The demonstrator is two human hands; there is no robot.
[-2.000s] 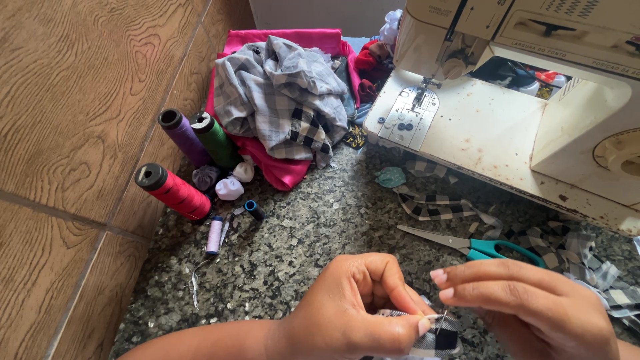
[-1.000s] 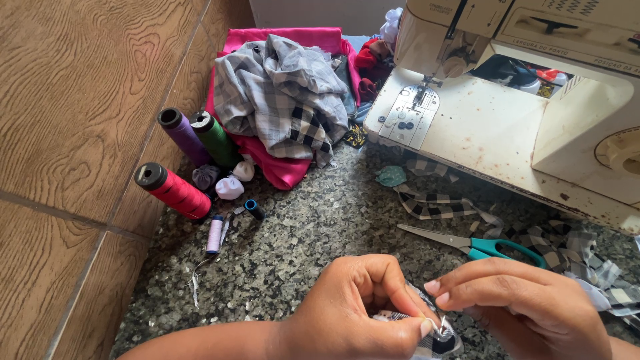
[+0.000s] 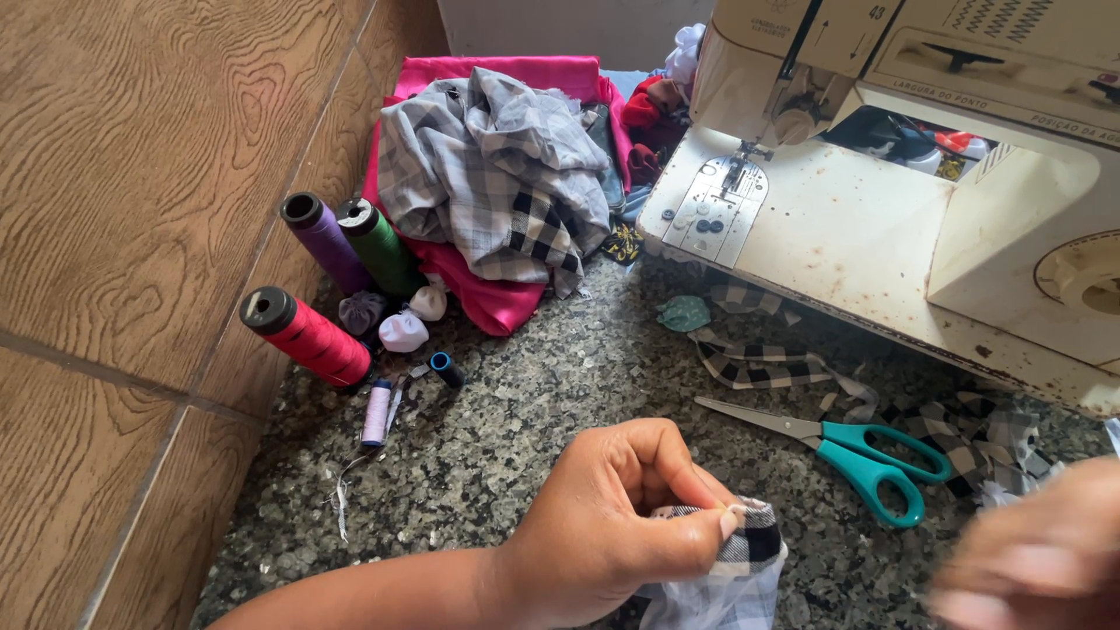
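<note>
My left hand (image 3: 626, 516), at the bottom centre, pinches the edge of a black-and-white checked piece of fabric (image 3: 751, 538) between thumb and forefinger. A light thread or gathered bit shows at the fingertips, and paler cloth hangs below. My right hand (image 3: 1037, 551) is blurred at the lower right edge, apart from the fabric; whether its fingers hold a needle or thread cannot be seen. Teal-handled scissors (image 3: 866, 451) lie on the granite between and beyond the hands, blades pointing left.
A sewing machine (image 3: 814, 210) stands at the upper right. Checked scraps (image 3: 770, 363) lie before it. Crumpled plaid cloth (image 3: 499, 166) rests on pink fabric (image 3: 503, 306). Red (image 3: 319, 346), purple (image 3: 328, 245) and green (image 3: 385, 249) thread cones stand left, near a small lilac spool (image 3: 376, 411).
My right hand has moved away from the fabric toward the right edge, after being close beside my left hand. My left hand keeps its pinch on the cloth.
</note>
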